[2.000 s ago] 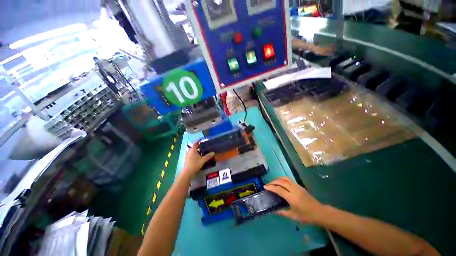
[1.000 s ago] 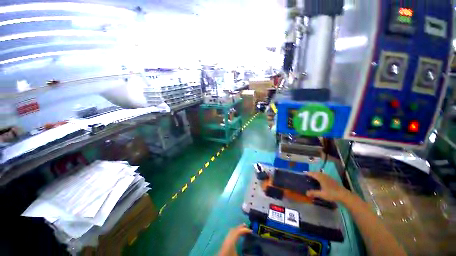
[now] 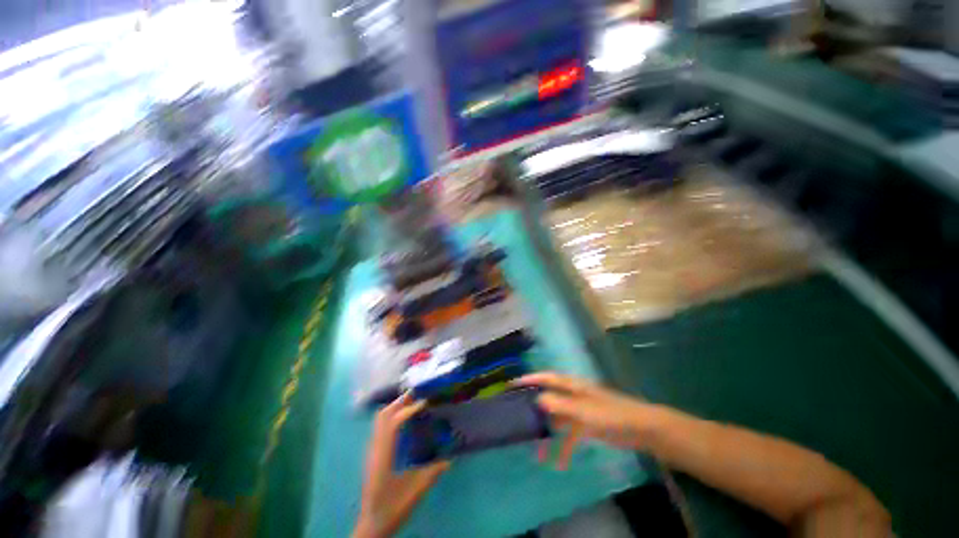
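The picture is blurred. A dark, flat, rounded phone housing [image 3: 489, 422] is held level in front of the press, over the near side of the blue button panel. My left hand [image 3: 398, 468] grips its left end, with the thumb along the lower edge. My right hand [image 3: 584, 412] is at its right end, fingers on the upper corner. Behind it is the grey press fixture [image 3: 370, 370] with an orange-brown strip [image 3: 447, 313]. A dark shape lies over the strip; blur hides whether it is a housing.
A blue control box [image 3: 510, 63] and a green number sign [image 3: 361, 160] stand above the fixture. At the right, clear film over tan sheet [image 3: 684, 247] lies by the green conveyor [image 3: 778, 363] with dark parts. White sheets [image 3: 116, 502] are at the lower left.
The view has swung back towards the conveyor. My right hand has left the fixture and come to the housing that my left hand held in front of the press.
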